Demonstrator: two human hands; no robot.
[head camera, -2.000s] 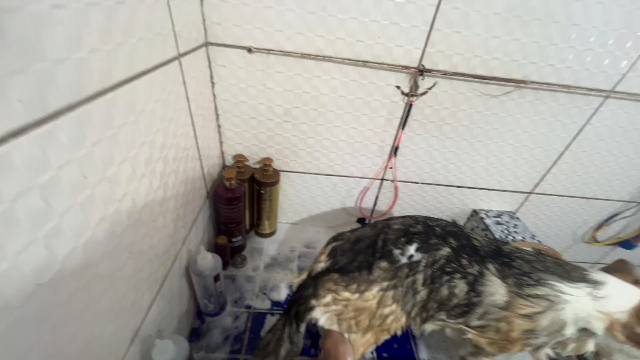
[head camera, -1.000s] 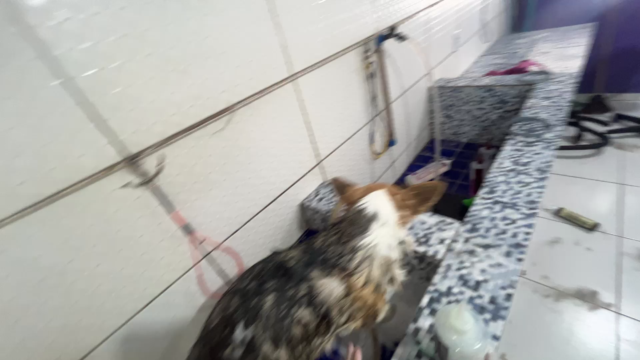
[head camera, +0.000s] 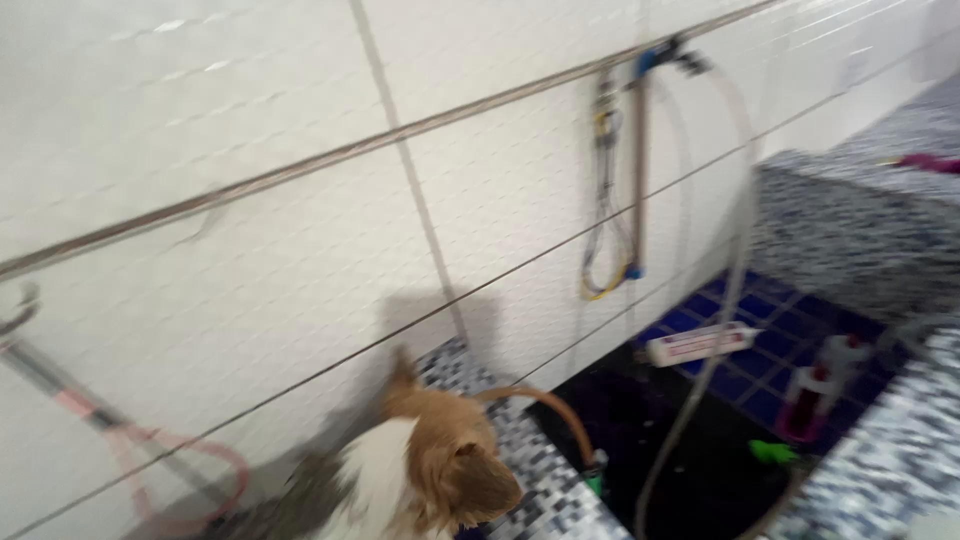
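Observation:
Neither of my hands shows in the head view now. A wet dog (head camera: 442, 457) with a brown head and a white neck stands at the bottom, facing away from me; most of its dark back is cut off by the lower edge. Beside its head is a ledge of mosaic tile (head camera: 544, 476) with a brown hose (head camera: 551, 397) lying across it. A pink looped leash (head camera: 184, 442) hangs on the wall at the left, near the dog's back. The picture is blurred.
Behind the ledge lies a blue-tiled basin (head camera: 772, 307) with a white bottle (head camera: 697, 345), a bottle of dark red liquid (head camera: 806, 405) and a green object (head camera: 772, 451). A pale hose (head camera: 739, 262) hangs into it from a wall fitting. A yellow and grey loop (head camera: 605, 225) hangs nearby. Mosaic edges border the basin.
The view has swung far to the right, from the corner with the bottles to the basin. A hand partly seen by the dog in both earlier frames is out of view now.

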